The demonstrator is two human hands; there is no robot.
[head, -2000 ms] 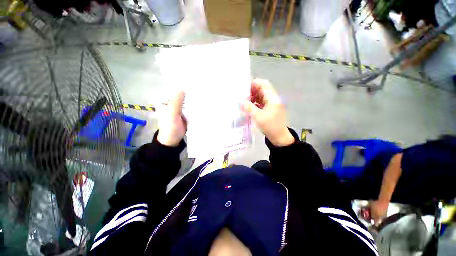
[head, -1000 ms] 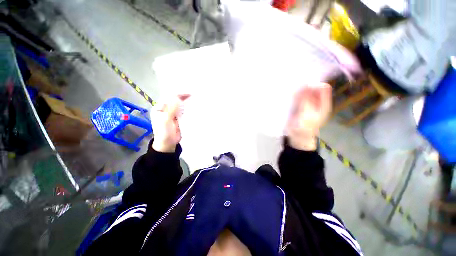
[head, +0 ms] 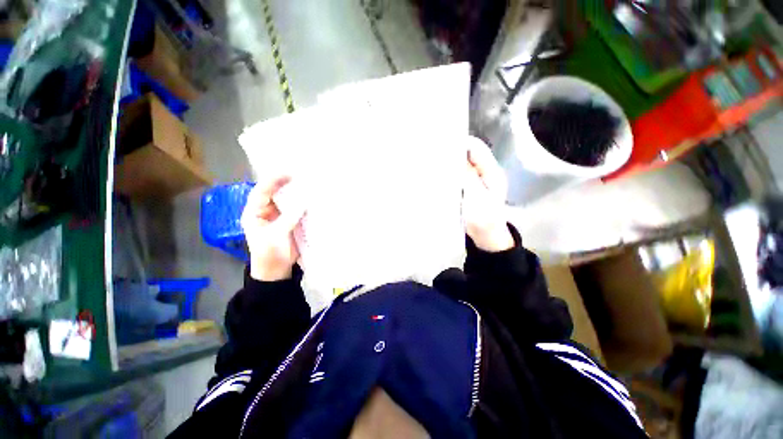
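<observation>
White work sheets (head: 386,180), overexposed to blank, are held up in front of my chest. More than one sheet shows, with an offset corner at the upper left and a trace of pink near my left fingers. My left hand (head: 275,225) grips the left edge, thumb and fingers on the paper. My right hand (head: 486,195) grips the right edge, its fingers partly hidden behind the paper. No print can be read.
A green bench (head: 64,214) with plastic bags and dark cables is at the left. A blue stool (head: 225,214) and a cardboard box (head: 159,150) stand near it. A white bin (head: 524,116) of black strands stands at the right, beside a red-orange machine (head: 730,90). A yellow bag (head: 694,283) lies lower right.
My view has turned, bringing the green bench in at left and the white bin at right. The sheets, spread and blurred a second ago, are now closer together and steadier, still in both hands.
</observation>
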